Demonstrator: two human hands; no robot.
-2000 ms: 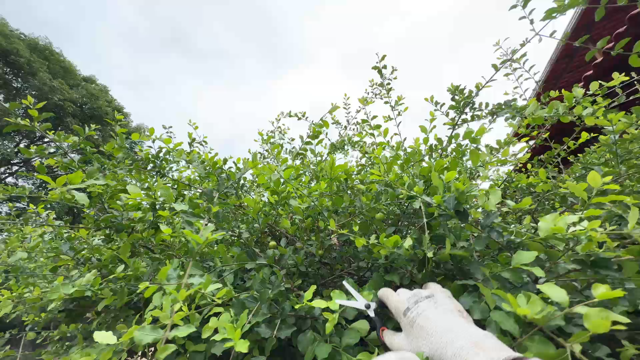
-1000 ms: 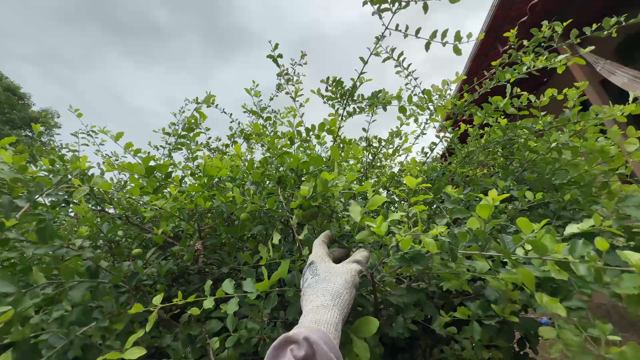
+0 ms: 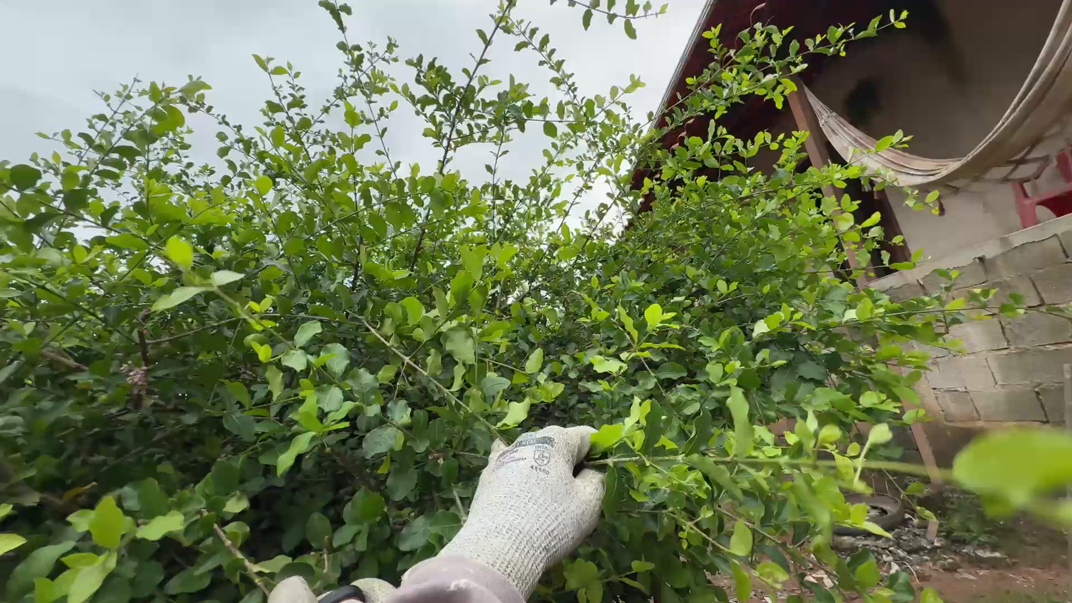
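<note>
My left hand [image 3: 536, 494], in a pale knitted work glove with printing on its back, reaches into the leafy green shrub [image 3: 469, 276] from the lower middle. Its thumb and fingers close on a thin leafy branch [image 3: 653, 459] that runs out to the right. At the bottom edge, left of the sleeve, part of my gloved right hand [image 3: 293, 590] shows around a dark curved handle [image 3: 342, 594]. The blades of that tool are out of view. The left fingertips are partly hidden behind the glove and leaves.
Long twigs stick out of the shrub, one blurred and close at the right. Behind stand a concrete block wall [image 3: 1022, 343], a roofed porch with a hammock [image 3: 946, 167] and a red chair [image 3: 1047, 197]. A tire [image 3: 875, 511] lies on the ground below.
The view has swung right, bringing in the block wall and hammock. White-bladed hand shears showed in my right hand two seconds ago; their blades are out of view now. My left hand has closed on a branch.
</note>
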